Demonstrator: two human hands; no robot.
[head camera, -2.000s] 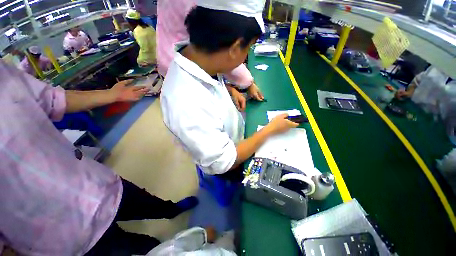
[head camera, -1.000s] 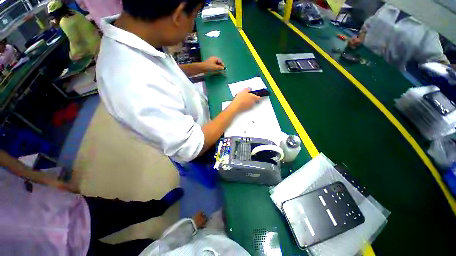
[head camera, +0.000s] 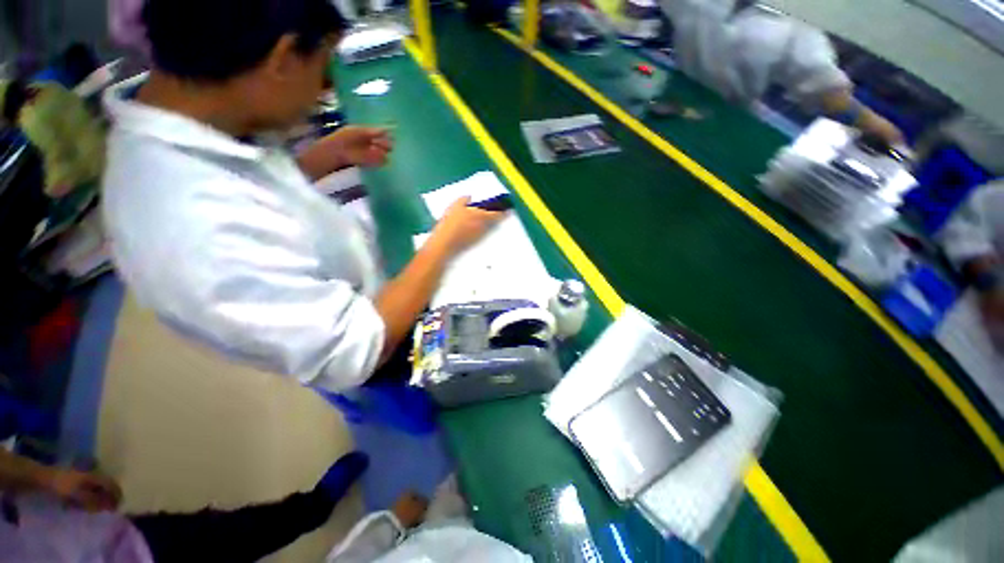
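Note:
A flat black tablet housing (head camera: 650, 423) with white strips and small dots lies tilted on a stack of whitish translucent sleeves (head camera: 600, 363) at the bench's yellow edge stripe. Another dark piece (head camera: 696, 343) shows partly at the far side of the stack. A small, blurred patch of skin, which looks like my left hand (head camera: 410, 508), shows by white sleeve cloth at the bottom edge. Its fingers cannot be made out. It is well left of the housing and apart from it. My right hand is not in view.
A grey tape dispenser (head camera: 490, 357) and a small whitish bottle (head camera: 568, 308) stand beyond the stack. A worker in white holds a dark object over paper sheets (head camera: 495, 264). A sleeved unit (head camera: 573, 140) lies on the green line. Across it are stacked units (head camera: 831, 176) and other workers.
The view has swung right, so the bench and worker sit further left and the whole housing shows. A perforated patch now shows at the bottom. The housing stays on the sleeves.

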